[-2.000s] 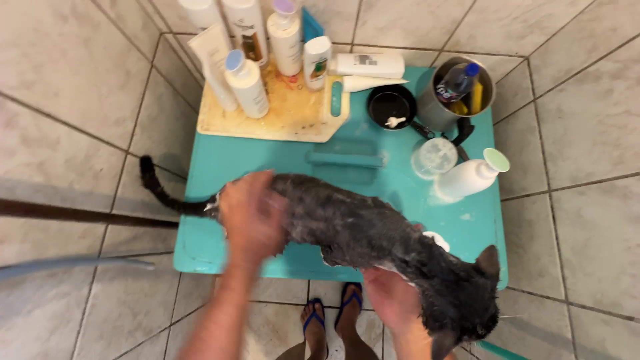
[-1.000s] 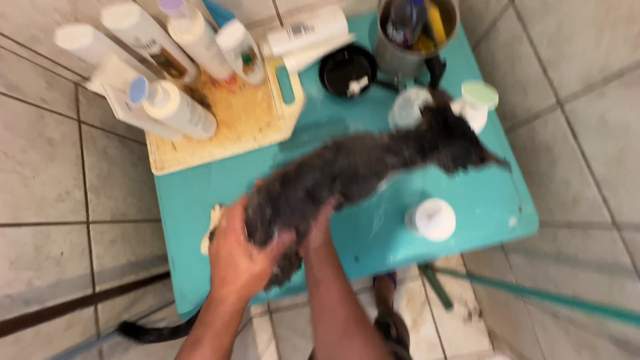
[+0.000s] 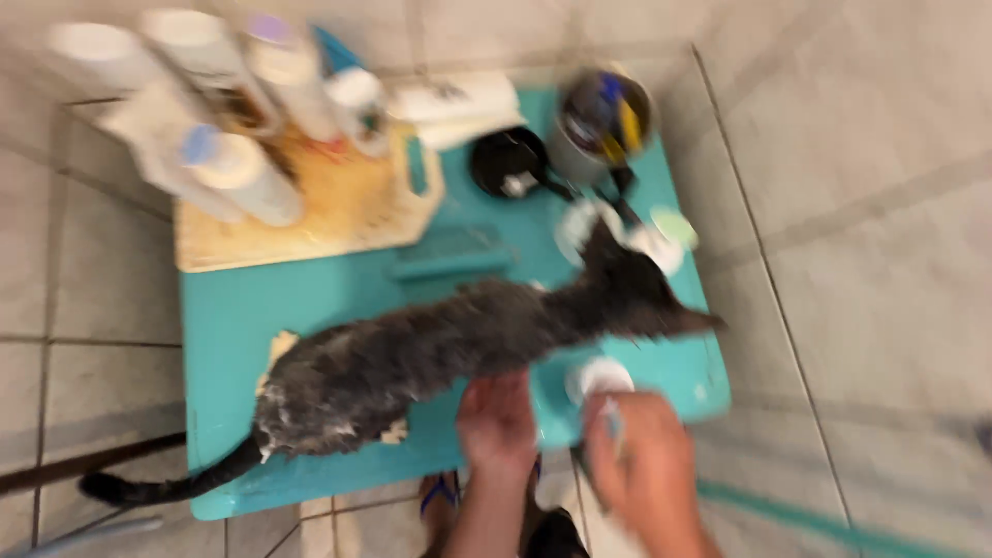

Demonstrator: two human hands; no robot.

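A wet dark gray cat (image 3: 418,341) stands lengthwise on a turquoise plastic table (image 3: 310,294), its head toward the right and its tail past the left edge. Pale suds mark its rump. My left hand (image 3: 496,418) is palm up at the cat's underside, with its fingertips hidden beneath the body. Beside the near edge, my right hand (image 3: 639,449) is curled and blurred, its fingertips at a white round container (image 3: 601,378); whether they grip anything is unclear. Behind the cat's head are a clear container (image 3: 577,229) and a white bottle with a green cap (image 3: 674,226).
Several bottles, one with a blue cap (image 3: 244,174), stand on a stained cutting board (image 3: 310,229) at the back left. A small black pan (image 3: 508,159) and a metal pot (image 3: 577,151) holding items are at the back right. Tiled walls (image 3: 852,194) surround the table.
My right hand has left the cat and moved right to the white container. My left hand has moved from the cat's hindquarters toward its chest. More of the tail shows than one second ago.
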